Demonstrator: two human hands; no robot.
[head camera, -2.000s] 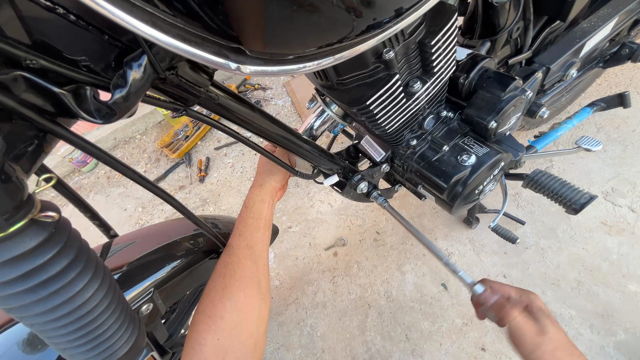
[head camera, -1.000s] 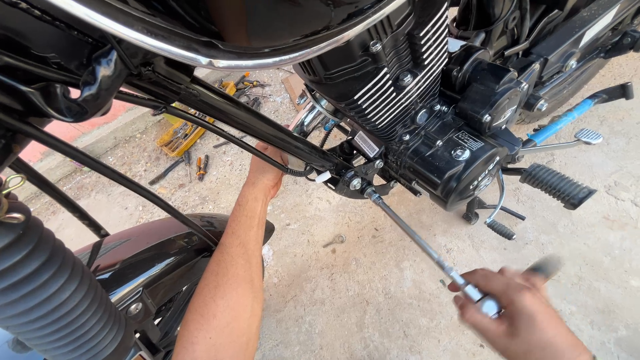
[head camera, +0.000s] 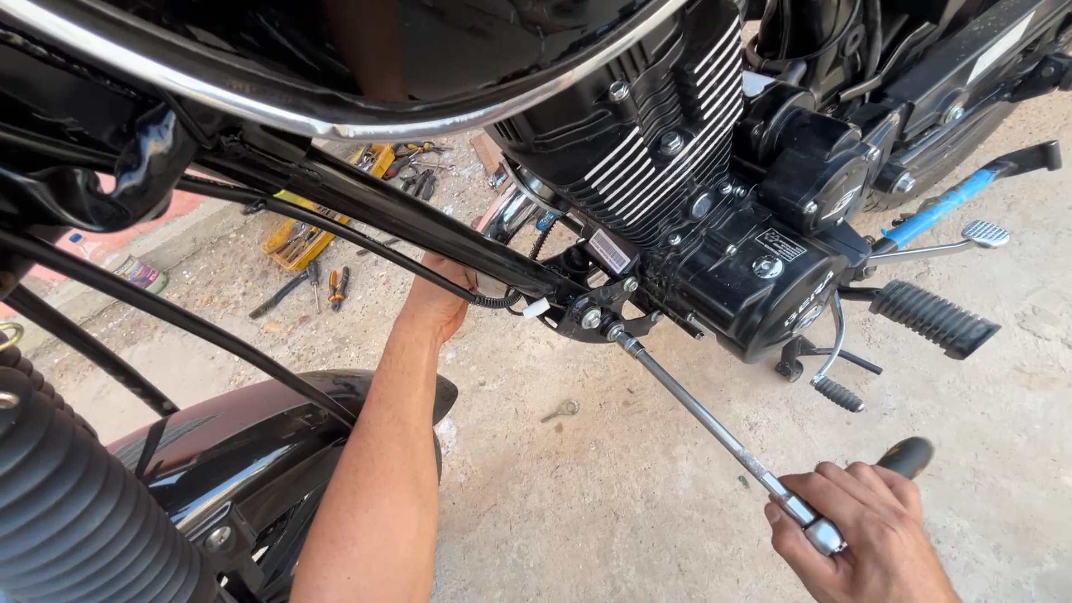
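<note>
My right hand (head camera: 863, 528) grips the head end of a socket ratchet (head camera: 816, 528), whose dark handle end shows beyond my fingers. A long chrome extension bar (head camera: 703, 410) runs up and left from it to a socket (head camera: 617, 332) at the engine mounting bracket (head camera: 578, 322), beside a bolt head (head camera: 591, 318). My left hand (head camera: 444, 293) reaches behind the black frame down tube (head camera: 452, 239) of the motorcycle, near a corrugated cable sleeve (head camera: 496, 300); its fingers are mostly hidden, so what they hold cannot be seen. The finned engine (head camera: 662, 142) is right of the tube.
The front fender (head camera: 251, 419) and a ribbed fork boot (head camera: 92, 502) lie at lower left. Yellow tool trays (head camera: 293, 244), pliers (head camera: 338, 289) and a can (head camera: 141, 275) are on the ground behind. A bolt (head camera: 563, 410) lies on the concrete. A footpeg (head camera: 934, 320) and pedals stick out at right.
My right hand has moved from the extension bar's end onto the ratchet's head, and the dark handle now shows behind it. My left hand stays behind the down tube.
</note>
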